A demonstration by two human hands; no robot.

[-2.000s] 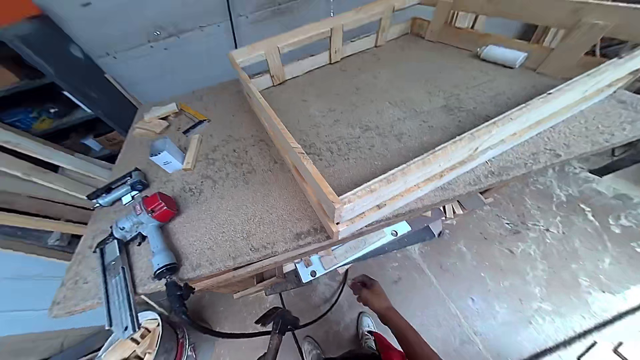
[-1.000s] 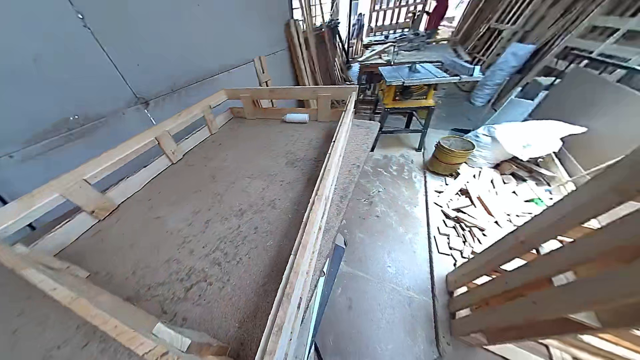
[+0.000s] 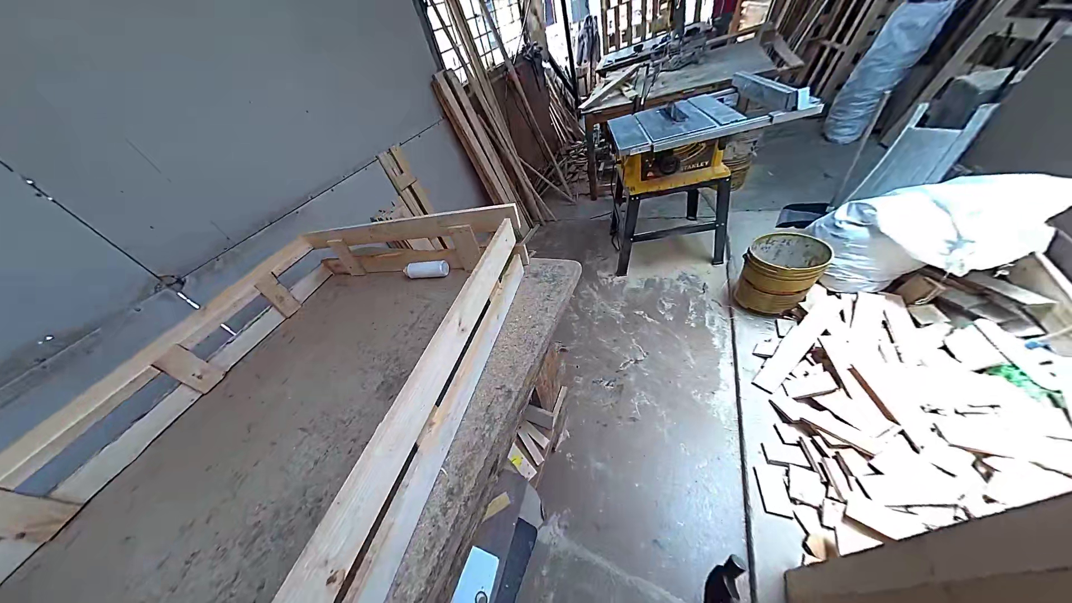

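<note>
Neither my left hand nor my right hand shows in the view of now. A wooden slatted frame [image 3: 419,394] made of paired rails joined by short blocks lies on the particleboard workbench [image 3: 494,402]. Inside its far end a white bottle [image 3: 426,269] rests on its side. Below the bench's right edge, the white end of a handsaw or similar flat tool [image 3: 475,576] and some wood offcuts [image 3: 528,444] are partly seen. A dark object, perhaps a shoe [image 3: 724,579], is at the bottom edge.
Beyond the bench stands a yellow table saw [image 3: 677,159] on black legs. A yellow bucket [image 3: 783,272], a white sack [image 3: 946,226] and a large pile of wood scraps [image 3: 904,402] lie to the right on the floor. Long boards [image 3: 477,142] lean against the wall.
The view has swung right and along the bench. The hand seen beside the bench two seconds ago, and the nail guns on it, are out of view.
</note>
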